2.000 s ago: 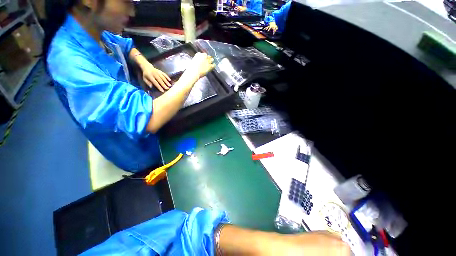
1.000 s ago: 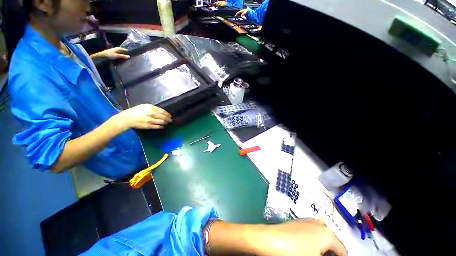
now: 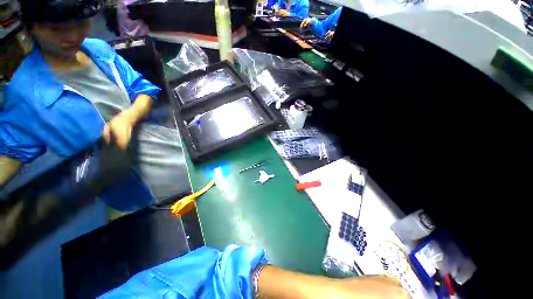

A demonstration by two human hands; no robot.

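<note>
My left hand (image 3: 388, 287) is at the bottom edge, lower right, mostly cut off. Its fingers are hidden, so I cannot tell whether it holds anything. The forearm reaches across the bottom from a blue sleeve. My right hand is not in view. Just beyond my left hand, a sheet of black dots (image 3: 352, 229) lies on white paper (image 3: 324, 201). A red bar (image 3: 308, 185) lies on the paper's left edge. A small white star-shaped piece (image 3: 264, 177) and a thin dark sliver (image 3: 254, 167) lie on the green mat (image 3: 266, 225).
A black two-pocket tray (image 3: 196, 153) holds two shiny panels at the back. A coworker (image 3: 70, 111) at left holds a blurred dark tray (image 3: 87, 175). An orange-yellow tool (image 3: 186, 204) lies at the left bench edge. A white bottle (image 3: 297, 115) and blue holder (image 3: 422, 257) stand along the right.
The coworker's hands have left the two-panel tray, and the coworker now holds another dark tray at the left. The view has shifted slightly. My left forearm stays along the bottom.
</note>
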